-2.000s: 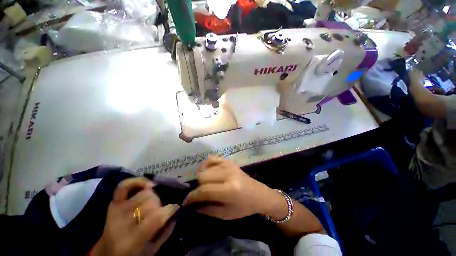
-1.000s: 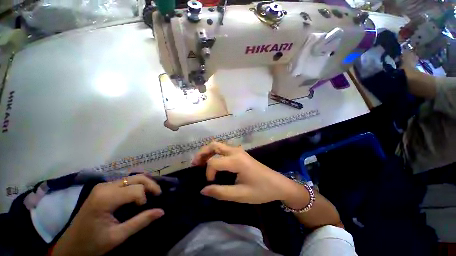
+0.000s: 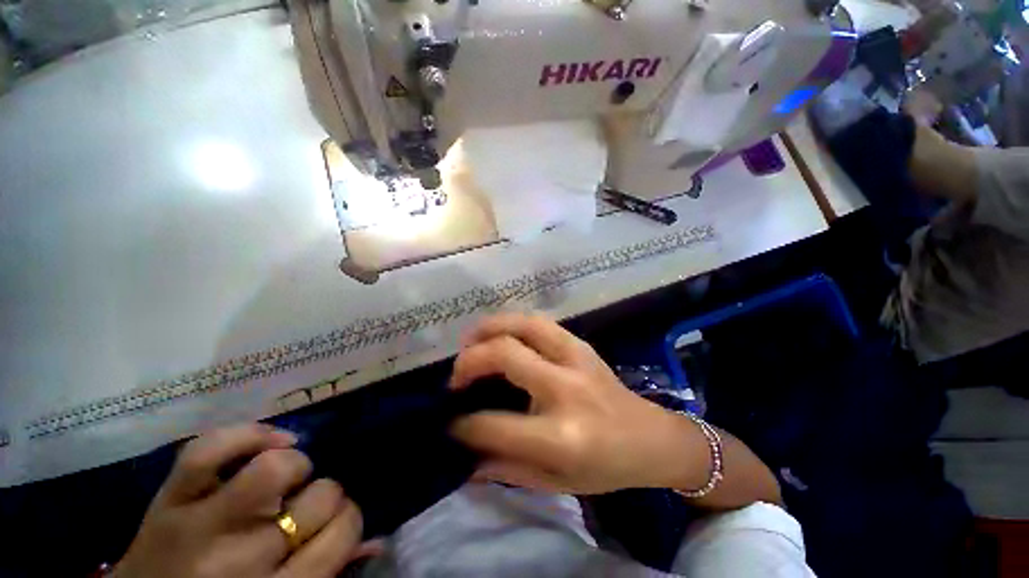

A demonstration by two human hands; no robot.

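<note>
A dark garment piece lies in my lap along the table's front edge. My left hand, with a gold ring, holds the dark cloth at the lower left, fingers curled. My right hand, with a beaded bracelet, is curled around the cloth right of it, fingertips partly hidden by dark fabric. The white sewing machine with HIKARI lettering stands behind. Its lit presser foot area has no cloth under it.
Black thread snips lie right of the needle plate. A printed ruler runs along the table front. A blue basket with dark pieces is at the right. Another person's arm is at the upper right.
The view has shifted down. The hands first pinched a fold together, then moved apart and opened, and now curl on the cloth. The pale panel at the left has gone from sight.
</note>
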